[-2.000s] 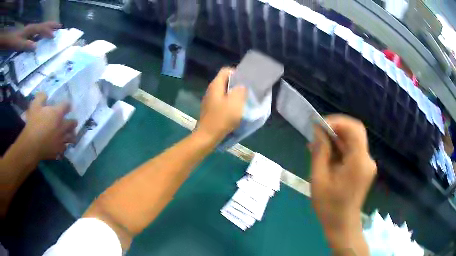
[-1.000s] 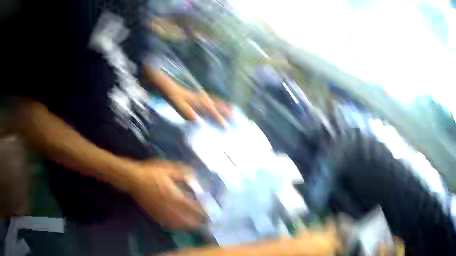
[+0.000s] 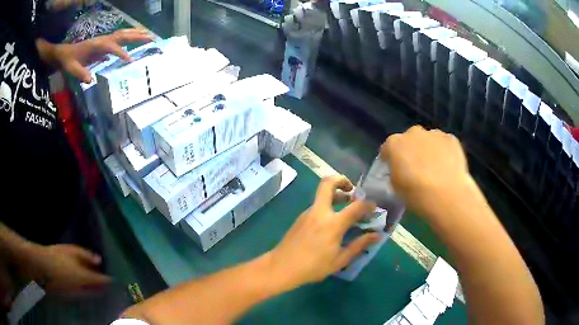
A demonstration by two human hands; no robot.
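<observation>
A retail box (image 3: 362,259) stands slightly tilted on the green tabletop, with its open top between my hands. My left hand (image 3: 327,232) grips the upper part of the box, thumb and fingers around its near side and top edge. My right hand (image 3: 425,162) is above the box with bent fingers, holding a grey flap or panel (image 3: 379,182) at the opening. My fingers hide most of the opening, so its contents cannot be told. A fanned pile of leaflets (image 3: 430,295) lies at the lower right.
Stacked retail boxes (image 3: 206,130) lie at left, with another person's hand (image 3: 105,51) on them. That person's other hand (image 3: 70,270) is lower left. A printed box (image 3: 299,66) stands beyond the pale strip (image 3: 320,166). A long dark row with white tops (image 3: 438,70) runs along the far side.
The view has swung left and back, and now shows more of the stacked boxes. My hands have come together at the box, which is now lower, at the tabletop. Earlier they were apart.
</observation>
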